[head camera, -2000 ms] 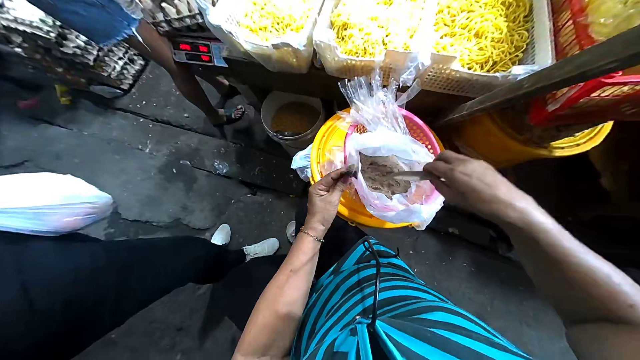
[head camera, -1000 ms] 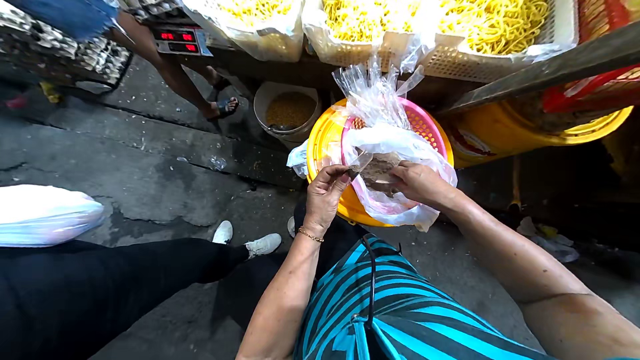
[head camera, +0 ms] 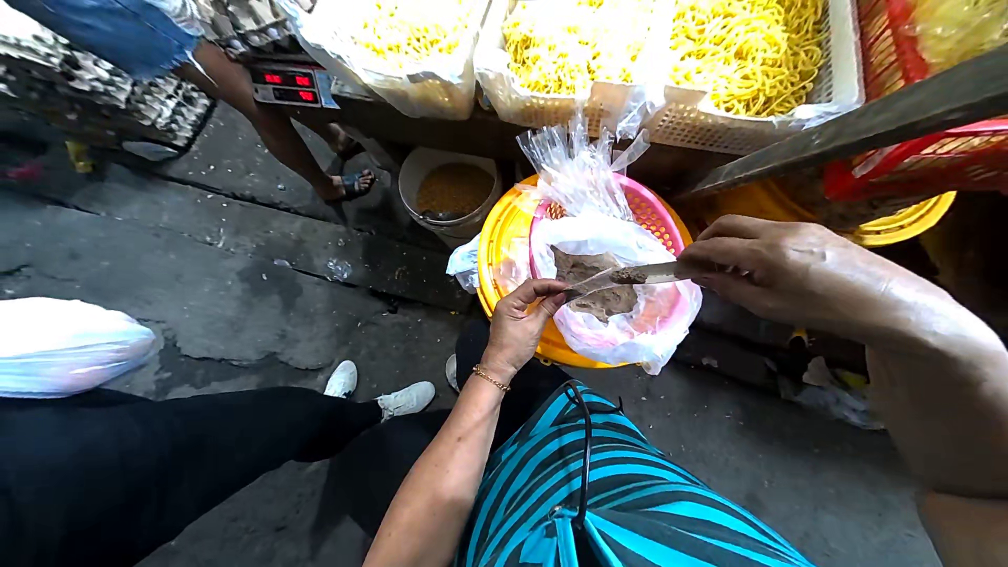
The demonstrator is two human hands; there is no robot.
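A pink plastic basket rests on a yellow round tub. In the basket is a white plastic bag, its mouth open on a grey-brown powder or paste. My left hand pinches a small clear plastic bag over it. My right hand grips a flat spoon-like tool with a brownish lump on it, its end at the small bag's mouth. A bunch of clear plastic bags lies on the basket's far side.
Lined white crates of yellow noodles stand beyond, with a digital scale on their left. A bucket of brown contents stands below. Red baskets are at right. Two people stand at left, one beside a full white bag.
My right hand has risen out of the white bag and moved right with the tool, which now carries a lump. My left hand still pinches the small clear bag.
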